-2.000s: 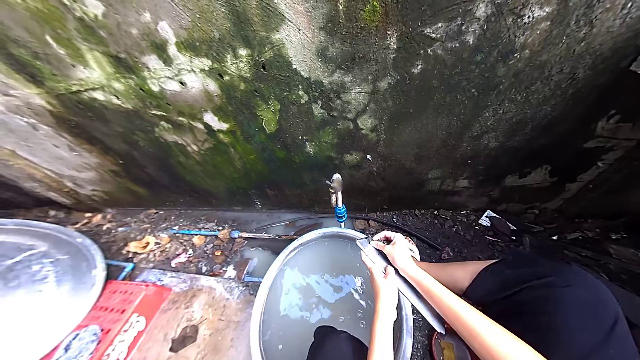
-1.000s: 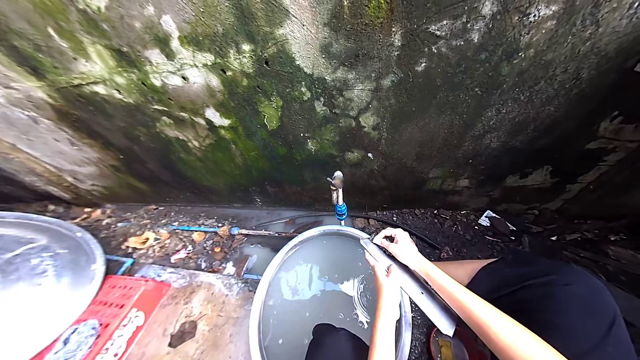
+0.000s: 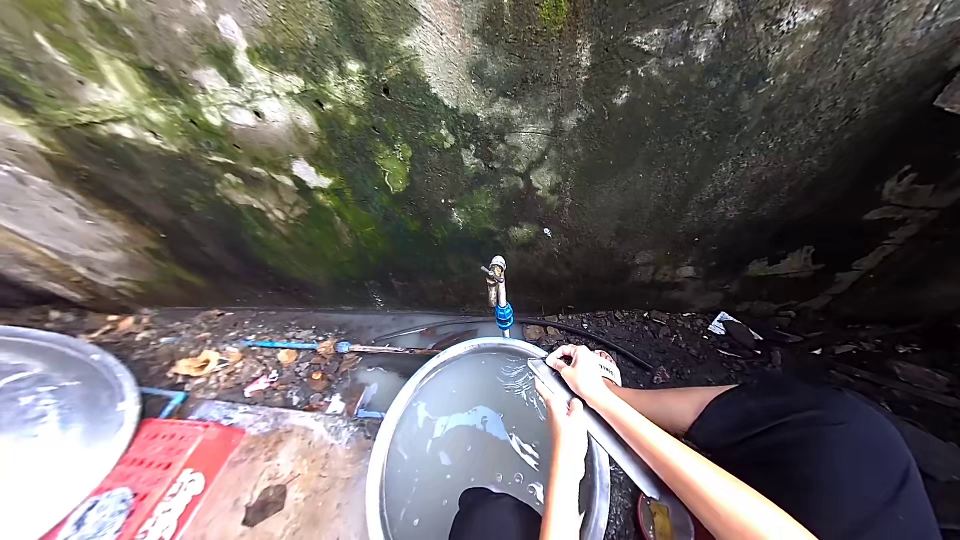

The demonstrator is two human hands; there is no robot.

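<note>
A long, flat, greyish metal-looking strip (image 3: 615, 450) lies slantwise over the right rim of a round metal basin (image 3: 424, 375) of cloudy water. My left hand (image 3: 561, 409) grips it near its upper end, from the basin side. My right hand (image 3: 581, 371) is at the same end, its fingertips pinched together at the strip's edge; whether something small is between them cannot be told. The strip's lower end reaches past the rim, close to my right forearm. Ripples spread on the water beside my hands.
A metal tap on a blue-jointed pipe (image 3: 504, 315) rises behind the basin, before a mossy wall. At left, a large metal basin (image 3: 124, 390) sits by a red plastic crate (image 3: 214, 442). A red container (image 3: 645, 514) stands at lower right. My dark-clothed knees flank the basin.
The strip has shifted and turned slightly between my hands. Fresh ripples show on the water near them. Both hands remain at the strip's upper end.
</note>
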